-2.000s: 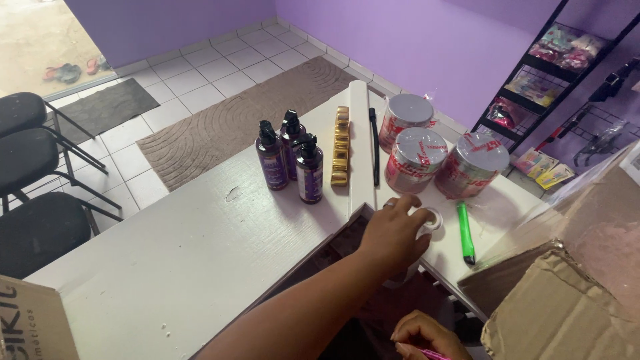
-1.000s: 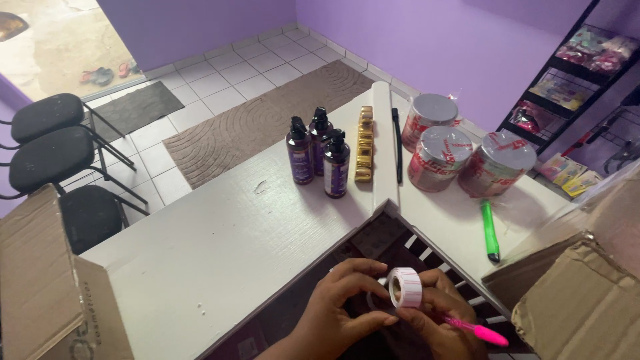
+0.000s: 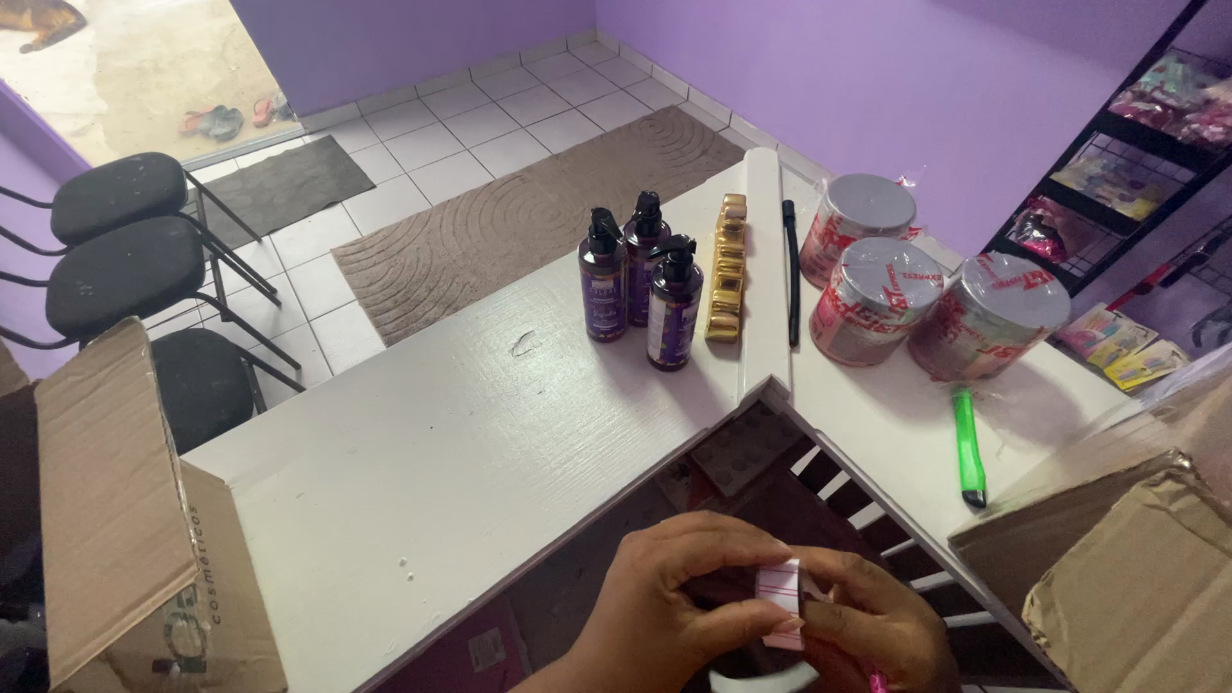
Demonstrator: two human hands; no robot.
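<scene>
Low in the view, my left hand [image 3: 674,587] pinches a roll of white labels with pink lines [image 3: 780,589] between thumb and fingers. My right hand [image 3: 871,611] touches the roll's other side and keeps a pink pen [image 3: 878,681] in its grip, mostly hidden. Beyond my hands, three dark purple pump bottles [image 3: 603,279] stand on the white counter [image 3: 423,433], left of a row of gold-coloured items [image 3: 728,269]. Three plastic-wrapped tubs with grey lids [image 3: 874,298] are on the right counter part, near a black stick-like item [image 3: 790,274] and a green box cutter [image 3: 968,448].
Open cardboard boxes stand at the left [image 3: 115,510] and right [image 3: 1126,568]. Black chairs [image 3: 125,274] are beyond the counter's left side, near a brown rug [image 3: 539,212]. A black rack [image 3: 1097,154] with packaged goods is against the purple wall.
Two seconds ago my left hand reached to the roll by the counter's right part; now both hands hold it low in front of me. Since one second ago the roll has turned its labelled outer face toward me.
</scene>
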